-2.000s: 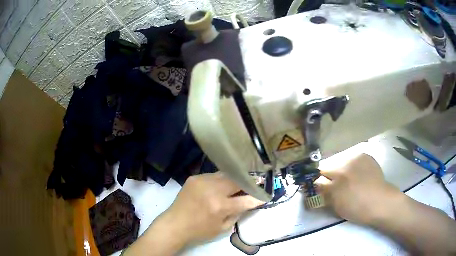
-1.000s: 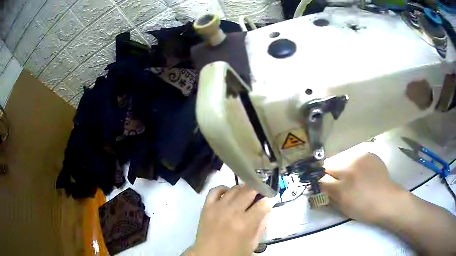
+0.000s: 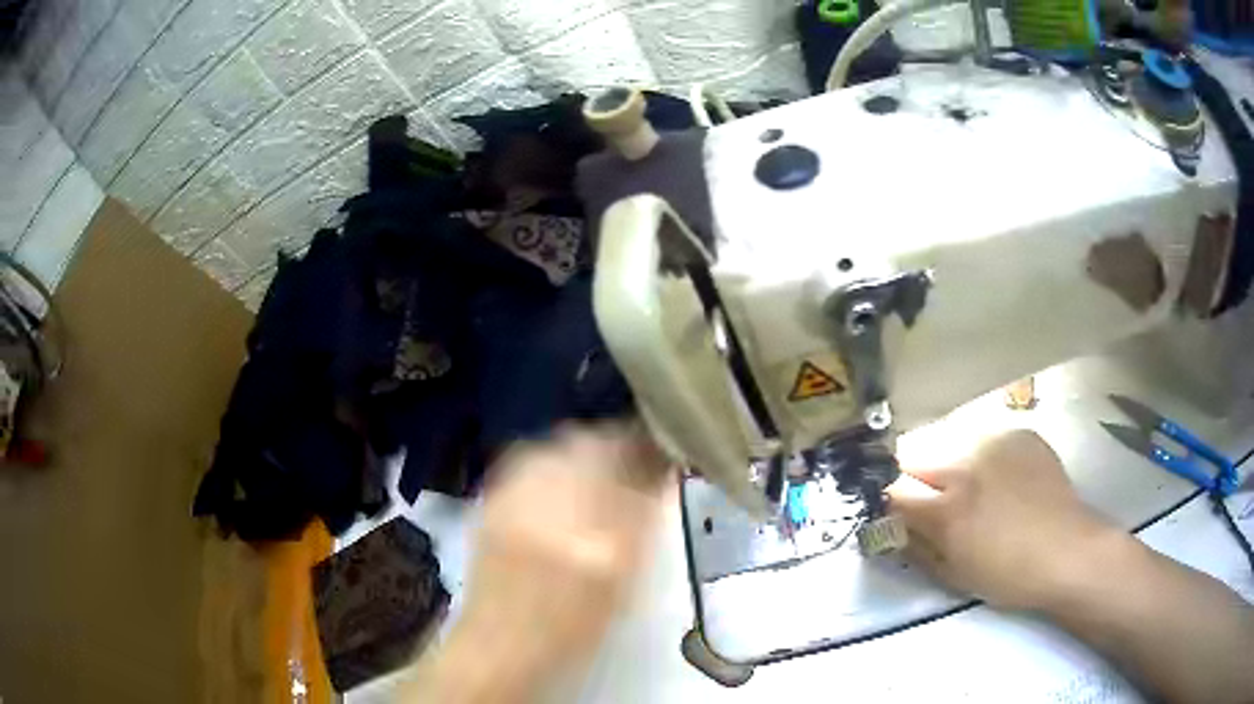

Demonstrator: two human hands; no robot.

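Observation:
The off-white sewing machine head point(image 3: 963, 248) stands over its shiny needle plate point(image 3: 770, 605). My left hand point(image 3: 571, 509) is blurred, left of the machine head, at the lower edge of the dark pile; whether it holds a piece cannot be told. My right hand point(image 3: 983, 516) is beside the knurled knob point(image 3: 883, 535), right of the presser foot point(image 3: 825, 506); its fingertips are partly hidden. A thin dark thread lies across the plate. No fabric shows under the foot. A stack of patterned pieces point(image 3: 380, 601) lies by the orange edge.
The large pile of dark sewn pieces point(image 3: 310, 371) lies against the white brick-patterned wall point(image 3: 275, 110). Blue-handled snips point(image 3: 1176, 447) lie open right of the machine. A brown cardboard panel point(image 3: 124, 481) and orange edge point(image 3: 293, 619) stand at left. Thread cones point(image 3: 1052, 28) are behind the head.
My left hand has moved from beside the needle area left and up to the pile, uncovering the plate's left part. My right hand stays by the knob. The view has shifted left.

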